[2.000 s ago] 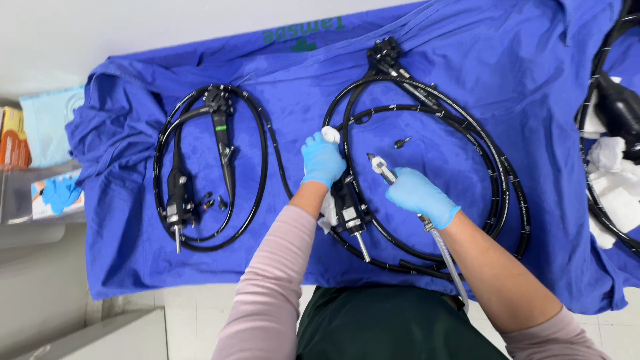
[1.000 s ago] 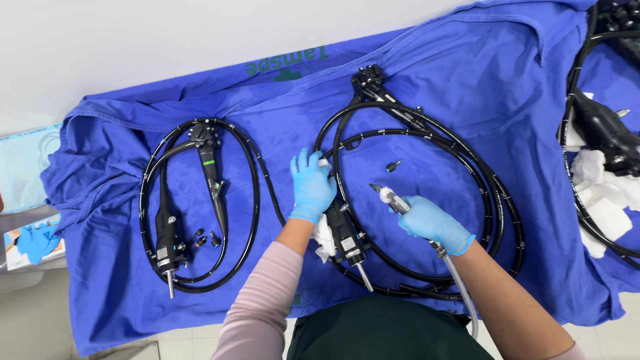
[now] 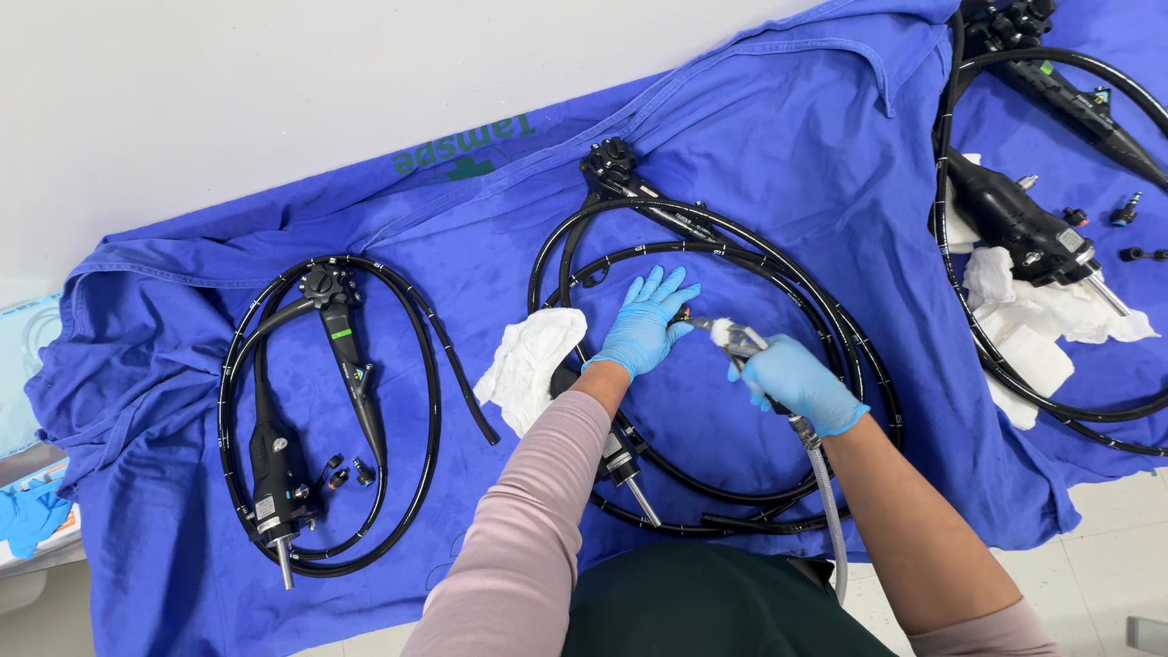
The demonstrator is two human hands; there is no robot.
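Blue gloves cover both hands. My right hand grips an air or water spray gun with a clear braided hose; white material sits around its nozzle. My left hand is spread inside the coil of the middle endoscope, its thumb and fingers beside a small valve at the nozzle's tip. Whether the fingers hold the valve is unclear. A white cloth lies left of that wrist, partly over the endoscope's connector. The left forearm hides part of the connector.
Another coiled endoscope lies at left on the blue drape, with small valves beside it. At right lie a third endoscope, crumpled white cloths and more small valves. Blue gloves lie at the far left.
My left hand has moved off the white cloth, rightward to the small valve, which earlier lay alone inside the coil. The spray gun's nozzle now points at that valve.
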